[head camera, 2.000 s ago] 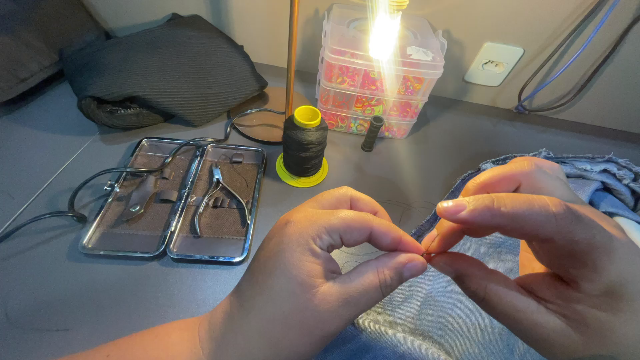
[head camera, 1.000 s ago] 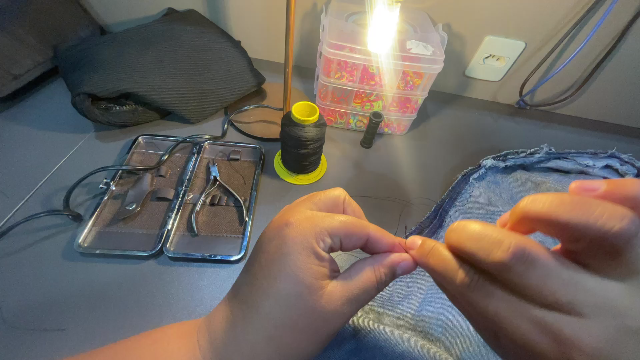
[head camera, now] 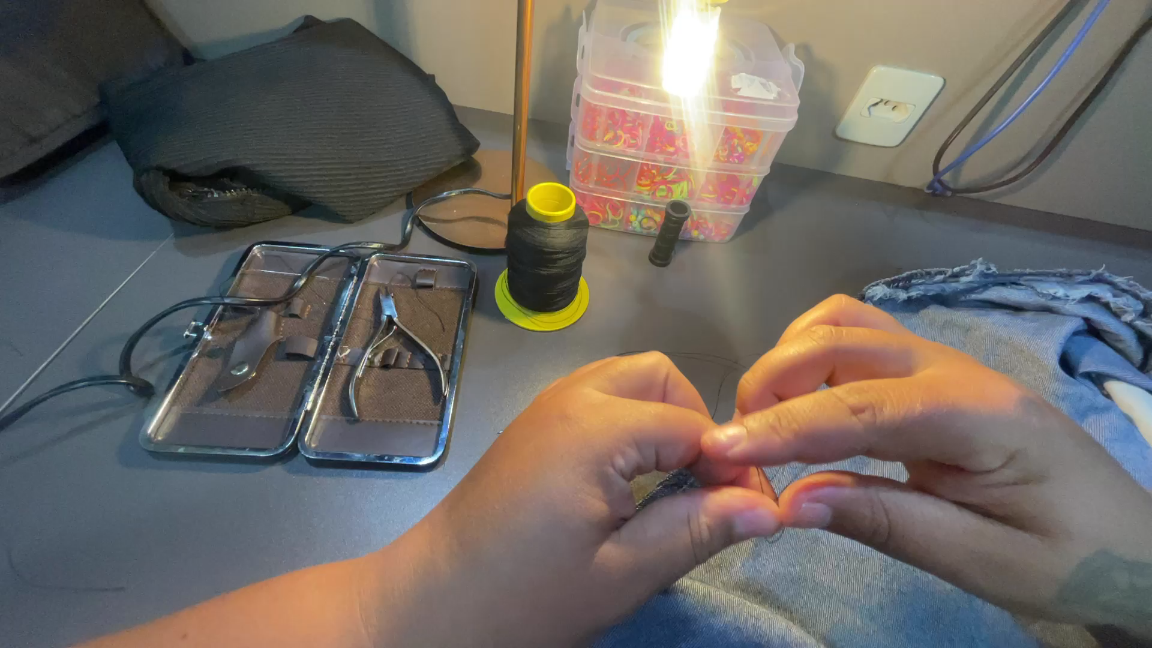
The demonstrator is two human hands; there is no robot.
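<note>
My left hand [head camera: 621, 477] and my right hand [head camera: 900, 441] meet at the fingertips above blue denim fabric [head camera: 981, 342] with a frayed edge. A fine dark thread [head camera: 763, 481] shows between the fingertips of both hands; whether a needle is there cannot be told. My left thumb and index finger are pinched around the thread, and my right index finger touches them while the right thumb lies close by. Behind the hands stands a spool of black thread [head camera: 547, 256] on a yellow base. Loose dark thread lies on the table near my left knuckles.
On the left lies an open manicure case [head camera: 310, 396] with cuticle nippers [head camera: 389, 337] inside. A black cable [head camera: 180, 310] crosses it. Behind are a folded dark ribbed cloth [head camera: 297, 117], a lamp pole [head camera: 520, 108], a lit bulb [head camera: 691, 54], a stacked clear organizer [head camera: 666, 171] and a small black cylinder [head camera: 669, 234].
My right hand has shifted and turned since one second ago, its thumb now visible below the index finger. My left hand stays in nearly the same place.
</note>
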